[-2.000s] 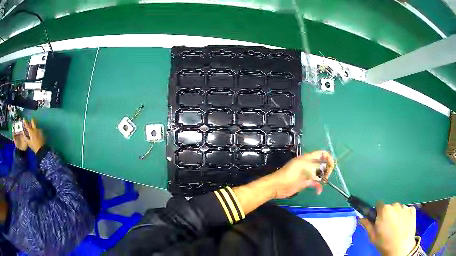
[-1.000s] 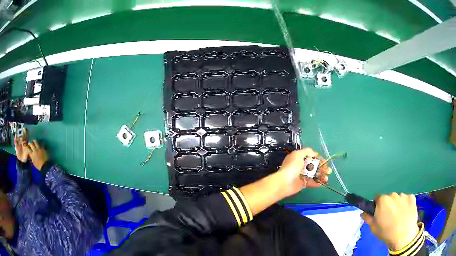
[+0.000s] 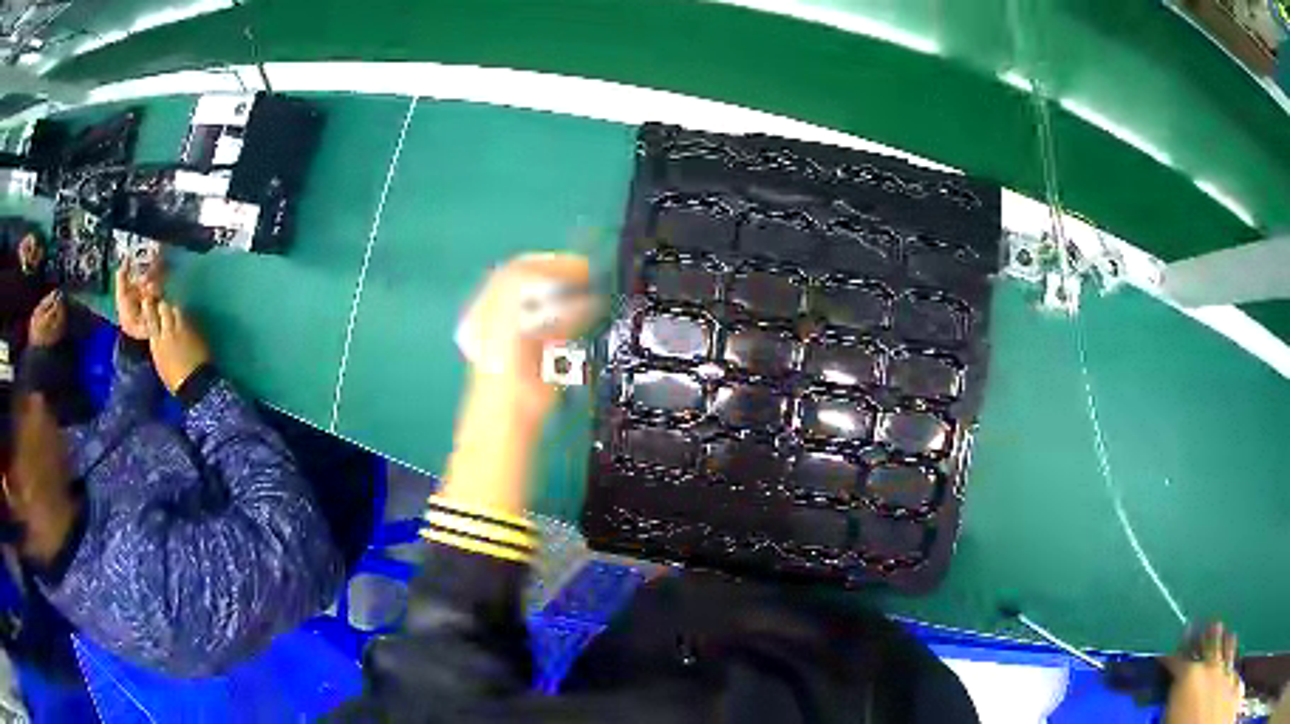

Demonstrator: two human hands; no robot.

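My left hand [image 3: 524, 325] is motion-blurred above the bench, left of the black blister tray [image 3: 792, 368]. A pale spot shows among its fingers, but I cannot tell if it holds a module. A pale square module with a dark centre [image 3: 563, 365] lies beside the hand, near the tray's left edge. My right hand [image 3: 1205, 682] is low at the far right, partly cut off, closed on the black handle of the long-tipped tool [image 3: 1132, 676]. The tool's thin shaft points up and left. The tray's pockets look empty.
Several wired modules [image 3: 1058, 290] lie in a group behind the tray's right side. A clear hose [image 3: 1101, 439] hangs down to my right hand. A neighbouring worker [image 3: 212, 523] sits at left by a black boxy fixture [image 3: 269, 170]. Blue plastic shows below the bench edge.
The view has turned left. My left hand has moved from the tray's right side across to its left side. My right hand and tool are lower, apart from the left hand.
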